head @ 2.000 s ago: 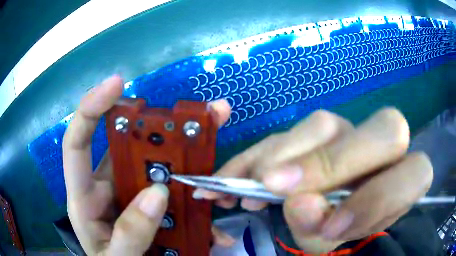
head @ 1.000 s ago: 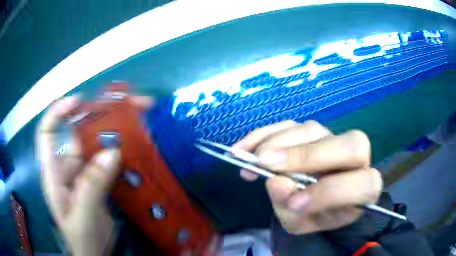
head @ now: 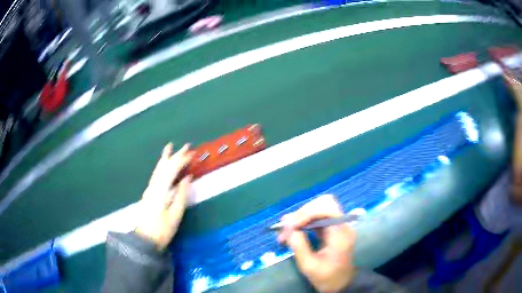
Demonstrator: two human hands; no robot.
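Observation:
My left hand (head: 166, 194) holds the near end of the red-brown carrier block (head: 232, 150), which lies on or just above the green surface beyond the white band. Several small round parts show in a row along the block, blurred. My right hand (head: 320, 240) holds the silver tweezers (head: 320, 223) like a pen over the blue ring sheet (head: 372, 180). The tweezer tip points left; whether it holds a ring cannot be told. The ring sheet lies on the near green surface with strong white glare.
A blue bin (head: 31, 273) is at the lower left. More red-brown blocks (head: 459, 63) lie at the upper right, near another person's arm (head: 517, 131). Long white bands (head: 337, 137) cross the green surface. Blurred red and dark items are at the upper left.
The view has widened and shifted. The block has gone from close in front of me to farther out beside the white band, with my left hand at its end. My right hand still holds the tweezers.

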